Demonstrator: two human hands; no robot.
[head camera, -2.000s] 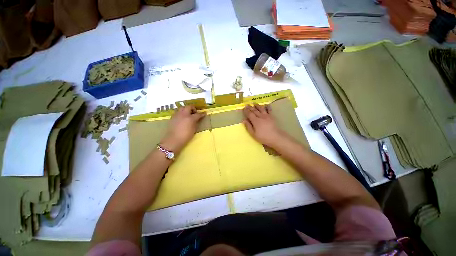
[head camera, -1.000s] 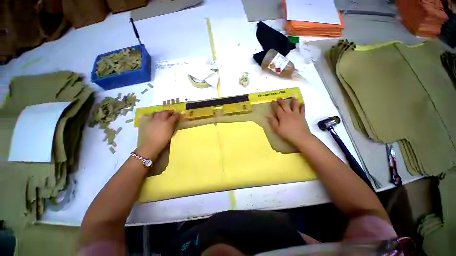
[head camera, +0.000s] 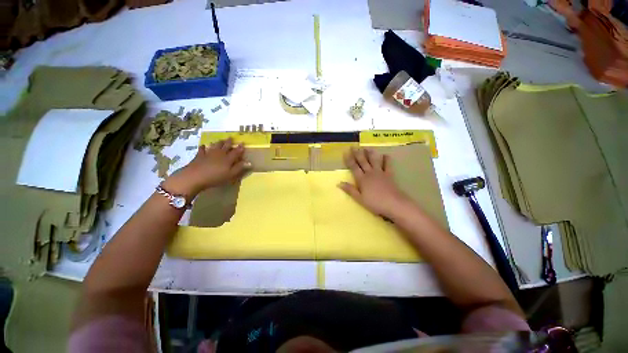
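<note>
The bag body panel (head camera: 310, 220) lies in front of me, its yellow backing up and its olive-tan face showing along the far edge and sides. The yellow template (head camera: 399, 136) with a black centre strip lies along the panel's far edge. My left hand (head camera: 217, 165) rests flat with fingers spread on the panel's far left part, at the template. My right hand (head camera: 372, 180) rests flat, fingers spread, on the panel right of centre, its fingertips near the far edge. Neither hand grips anything. Several small tabs (head camera: 251, 128) stand in a row at the template's far edge.
A blue tray (head camera: 187, 87) of tabs and a loose heap of tabs (head camera: 169, 131) are at left. Panel stacks (head camera: 127, 131) flank both sides. A hammer (head camera: 485, 220) and a red-and-black tool (head camera: 547, 254) lie right. A glue bottle (head camera: 407, 93) and black cloth (head camera: 399, 56) lie beyond.
My right hand has moved inward from the template's right end toward the centre. The olive strip at right now lies wider. The view has shifted, and my left hand remains on the panel's left part.
</note>
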